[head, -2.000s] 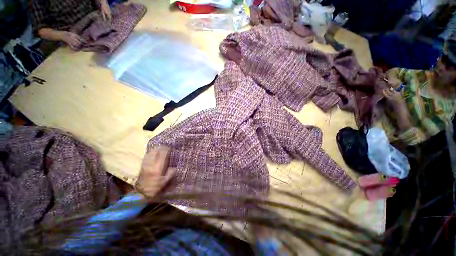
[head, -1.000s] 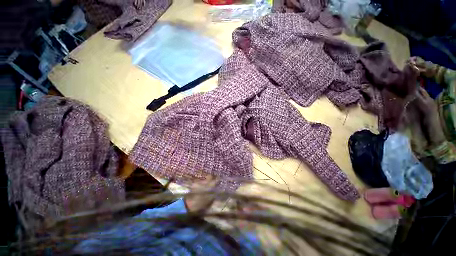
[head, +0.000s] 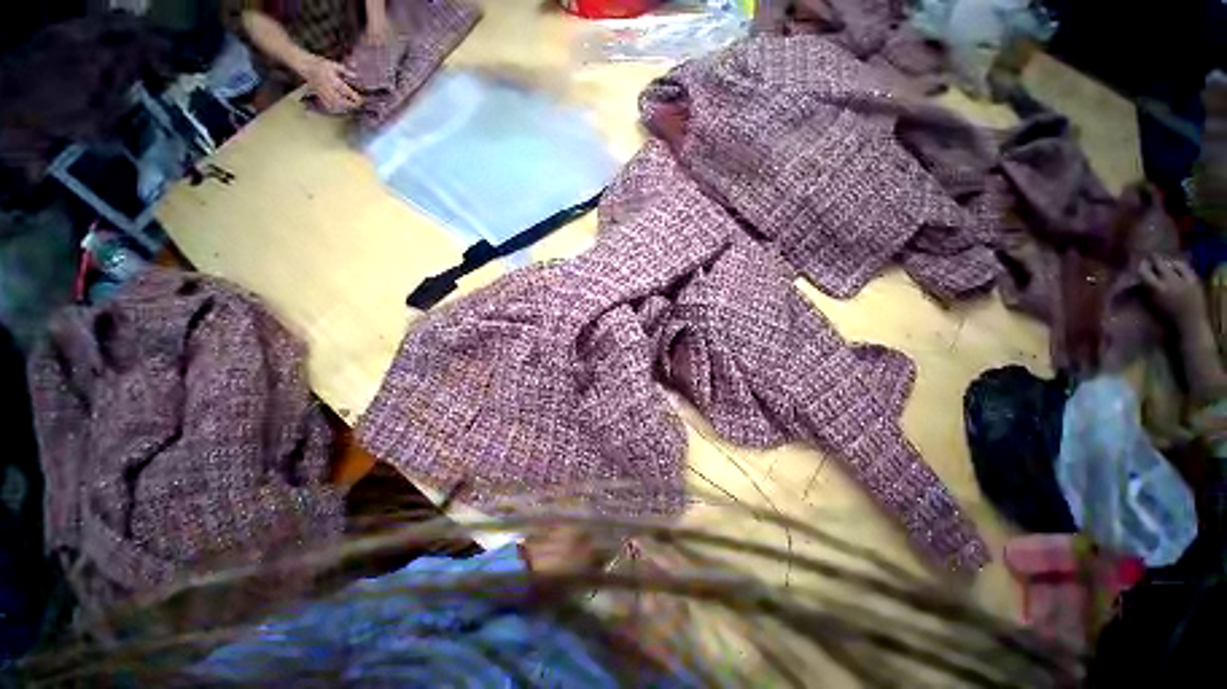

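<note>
A pink-mauve tweed jacket lies spread and rumpled in front of me, one sleeve stretched toward the right table edge. My left hand shows only as a small blurred patch at the jacket's near edge, beyond my blue sleeve. Dark strands cross in front of it, so its fingers and any grip are hidden. My right hand is not visible. A second tweed jacket lies just beyond, touching the first. A black fabric strip lies left of the first jacket.
Clear bags lie mid-table. More tweed is heaped at the left edge. Black and white plastic bags and pink-red cones are at right. One person's hands touch tweed far left; another's hand is at right.
My left hand has moved from the jacket's left side toward me, to its near edge. The view has shifted left. The far-left person's hands are back in view on the tweed.
</note>
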